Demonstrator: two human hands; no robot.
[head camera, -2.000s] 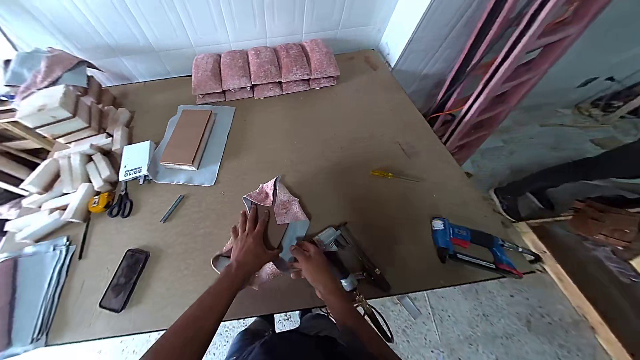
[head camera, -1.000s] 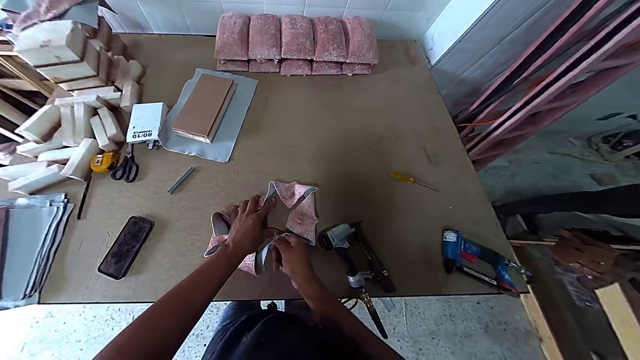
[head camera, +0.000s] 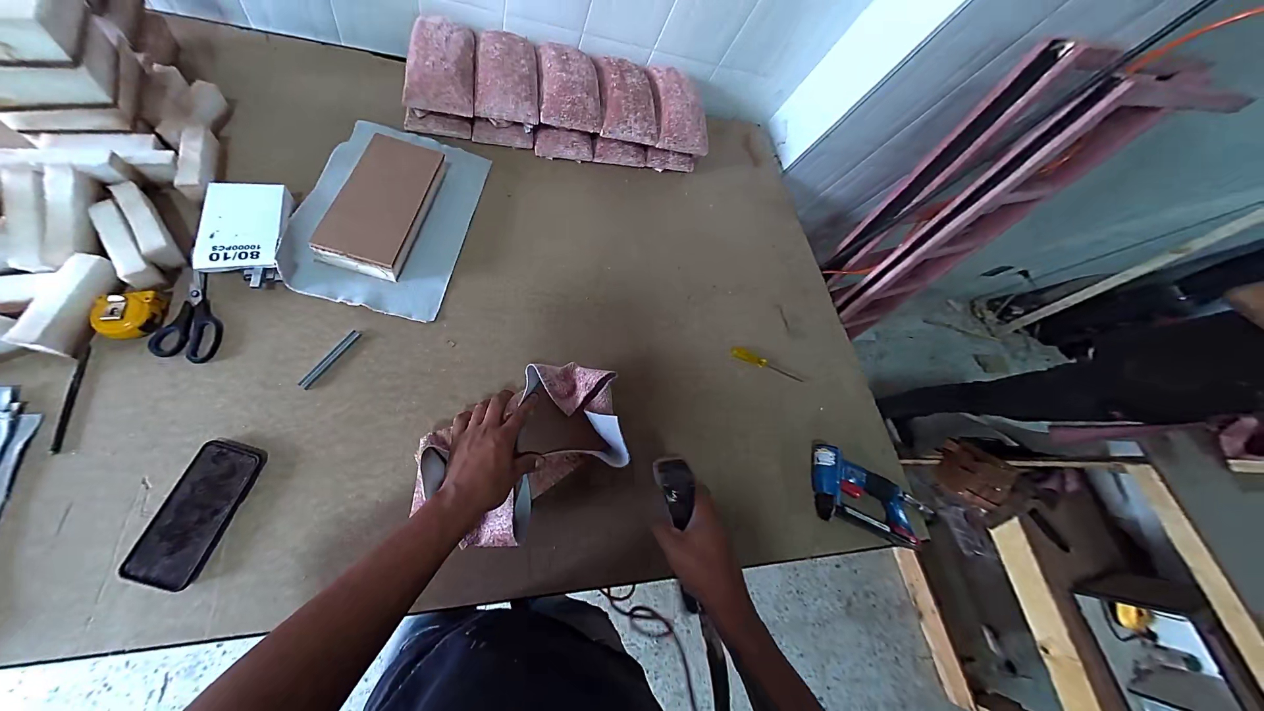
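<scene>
My left hand (head camera: 486, 452) presses on a brown board (head camera: 563, 427) wrapped partly in pink fabric (head camera: 581, 385) with a grey backing, whose edges stand up loosely around it. To its right, my right hand (head camera: 699, 538) grips a pneumatic staple gun (head camera: 675, 491) with a dark top, held near the table's front edge; a hose hangs below it. Much of the tool is hidden by the hand. Farther right lies a blue staple gun (head camera: 861, 492), and a yellow-handled screwdriver (head camera: 752, 358) lies behind it.
Pink padded pieces (head camera: 568, 94) are stacked by the wall. At left are a brown board (head camera: 380, 202) on grey fabric (head camera: 444, 247), a staple box (head camera: 242, 225), staple strips (head camera: 331, 358), scissors (head camera: 199, 326), a tape measure (head camera: 128, 313), foam blocks (head camera: 69, 212) and a phone (head camera: 194, 513).
My right hand has left the fabric and taken hold of the pneumatic staple gun, which lay on the table right of the fabric piece. My left hand stays on the piece.
</scene>
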